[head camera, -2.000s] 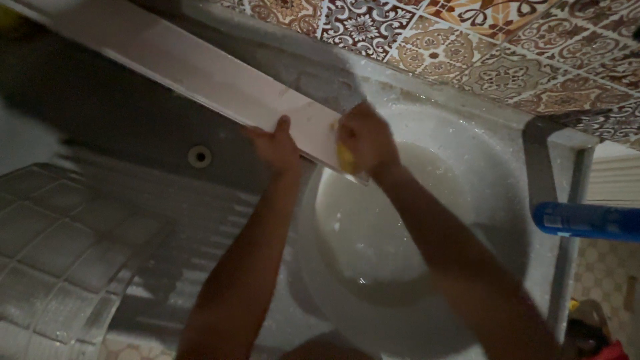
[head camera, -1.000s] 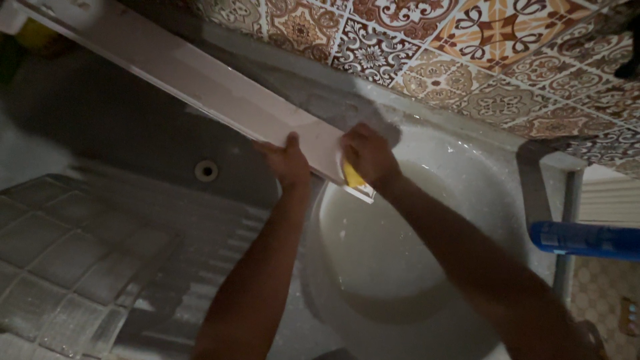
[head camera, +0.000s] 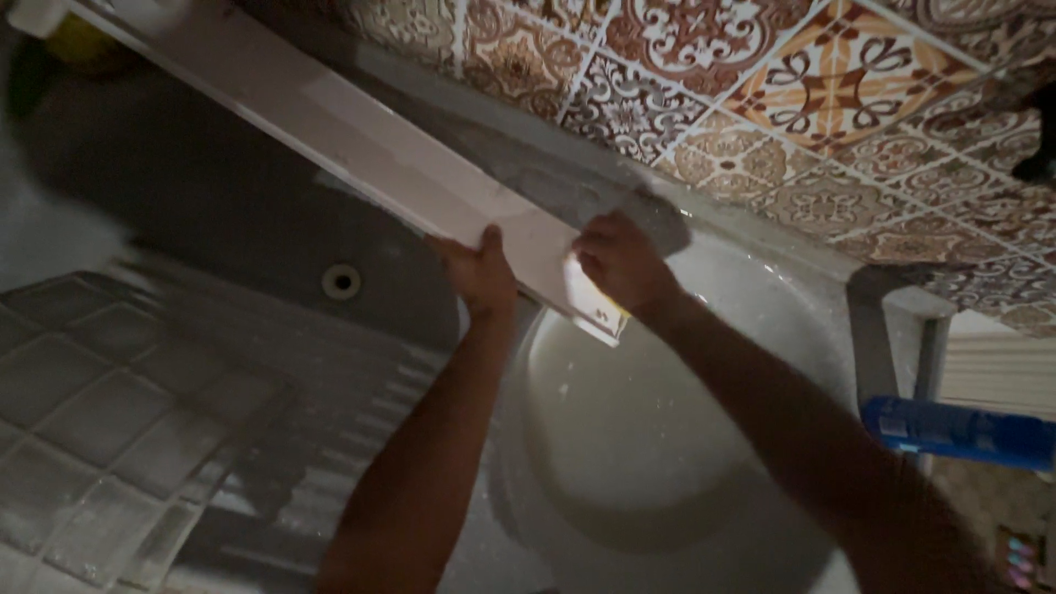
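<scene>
A long pale panel (head camera: 396, 157) lies slantwise across the sink, from the upper left to the basin of cloudy water (head camera: 643, 429). My left hand (head camera: 483, 272) grips its lower edge, thumb on top. My right hand (head camera: 623, 260) is pressed near the panel's right end, its fingers curled around something yellow, mostly hidden, of which a thin edge shows below the fingers. In the earlier frames the yellow piece shows more, perhaps a sponge. The panel's end juts over the water and is brightly lit.
A drain hole (head camera: 341, 282) is in the grey sink left of my left hand. Ribbed draining grooves and pale tiles (head camera: 107, 412) lie at lower left. Patterned wall tiles (head camera: 726, 165) rise behind. A blue bottle (head camera: 957, 431) is at the right, a yellow object (head camera: 82, 41) at upper left.
The yellow piece under my right hand is now mostly hidden, and more of the panel's bright end shows. My left hand still holds the panel's lower edge.
</scene>
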